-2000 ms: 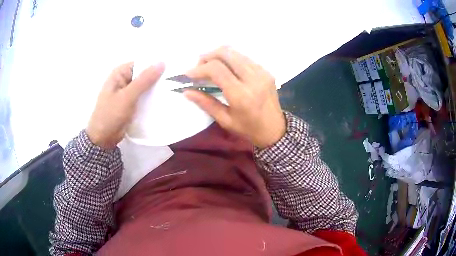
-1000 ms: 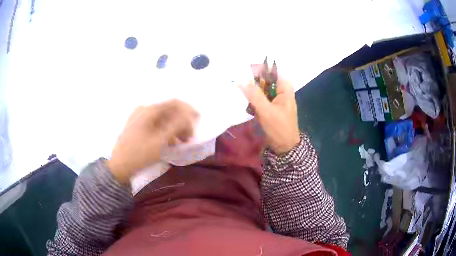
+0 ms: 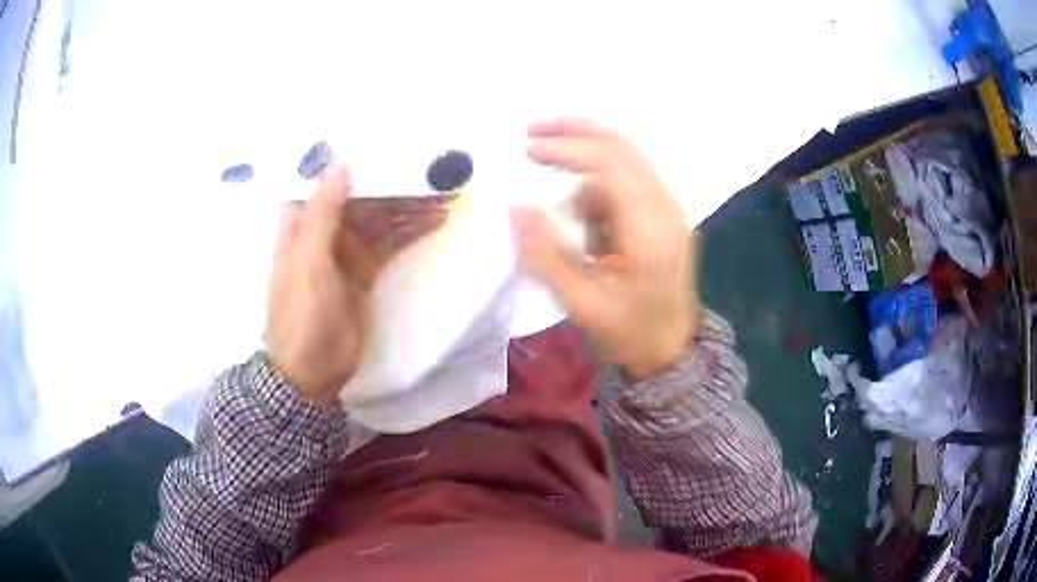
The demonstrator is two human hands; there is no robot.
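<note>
The white garment (image 3: pixel 432 330) lies over the tabletop and hangs over my lap, its colour washed out. Dark round buttons (image 3: pixel 450 171) show on it in a loose row. My left hand (image 3: pixel 313 296) grips the garment beside the buttons, thumb on top; its fingers show partly under a raised fold. My right hand (image 3: pixel 625 256) is blurred, just right of the raised cloth, with thumb and fingers curved apart. The snips cannot be made out; the right palm is partly hidden.
A maroon apron (image 3: pixel 455 500) with thread bits covers my lap. The green floor (image 3: pixel 762 375) shows at the right. Cartons (image 3: pixel 836 227), a blue packet (image 3: pixel 904 322) and crumpled white plastic (image 3: pixel 921 392) are stored along the right side.
The garment's buttons have shifted left and downward. My left hand has moved up and taken hold beside them. My right hand has turned, and the snips seen in it before no longer show.
</note>
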